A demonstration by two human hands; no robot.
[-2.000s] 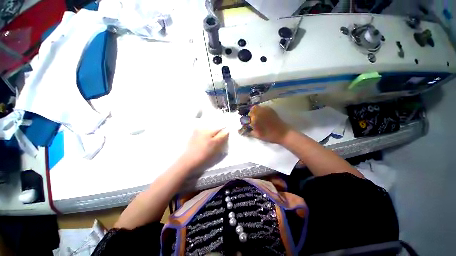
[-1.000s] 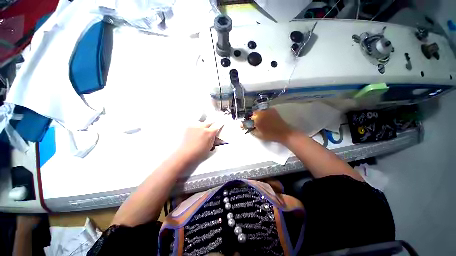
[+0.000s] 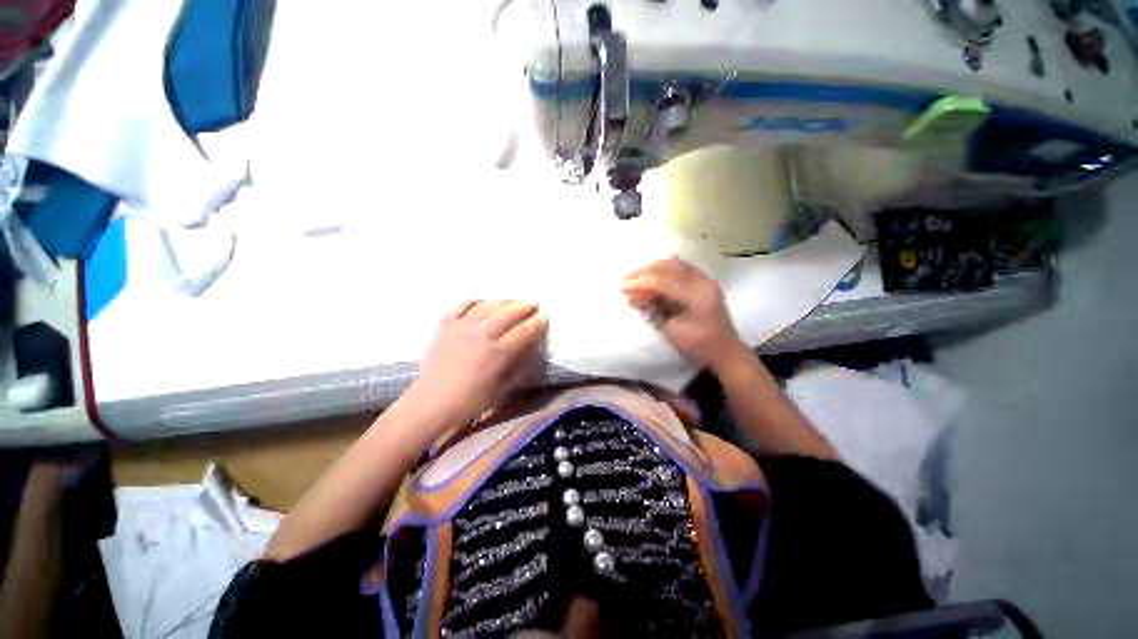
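A white fabric piece (image 3: 780, 290) lies on the white table in front of the machine, its curved edge reaching right under the arm. Glare hides its left outline. My left hand (image 3: 487, 353) rests near the table's front edge with bent fingers on the white cloth. My right hand (image 3: 686, 307) is to its right, curled, with a small dark tool, seemingly thread snips (image 3: 659, 310), at its fingers. Both hands are nearer to me than the presser foot (image 3: 627, 200) and apart from it.
The white machine head (image 3: 749, 106) has a blue stripe and green tab. White pieces with blue panels (image 3: 215, 63) lie left. A black patterned pouch (image 3: 936, 250) lies right. White bundles (image 3: 169, 549) are below the table edge. Part of another person's arm (image 3: 31, 537) shows lower left.
Both hands have drawn back from the needle towards me, and the fabric's right part has shifted. The view has tilted, so the machine sits higher in the picture.
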